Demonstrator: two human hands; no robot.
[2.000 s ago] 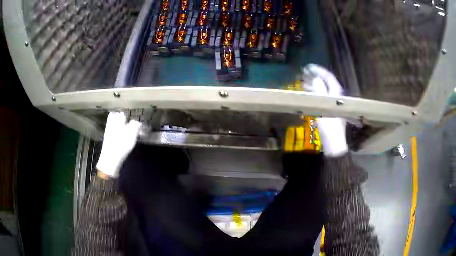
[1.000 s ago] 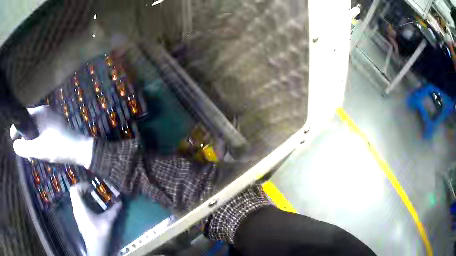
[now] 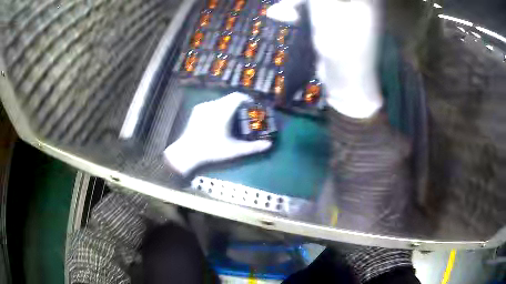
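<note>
My left hand [image 3: 208,133], in a white glove, grips a black coil component [image 3: 256,119] with copper-coloured windings, at the front of the green mat [image 3: 294,158]. My right hand [image 3: 347,55], also white-gloved and blurred, reaches over the right part of the rows. Its fingers are partly cut off by the top edge, and a dark shape lies beside it; I cannot tell whether it holds that. Rows of similar coil components [image 3: 223,43] lie on the mat behind my left hand.
A perforated metal strip [image 3: 241,195] runs along the front of the mat. The hood's pale frame [image 3: 266,223] curves across in front. Grey ridged walls [image 3: 72,66] stand at both sides. A blue item [image 3: 261,258] shows below the frame.
Both hands have gone from the hood's front edge to inside it. My left hand has closed around a component. The view has swung right and then back to the rows.
</note>
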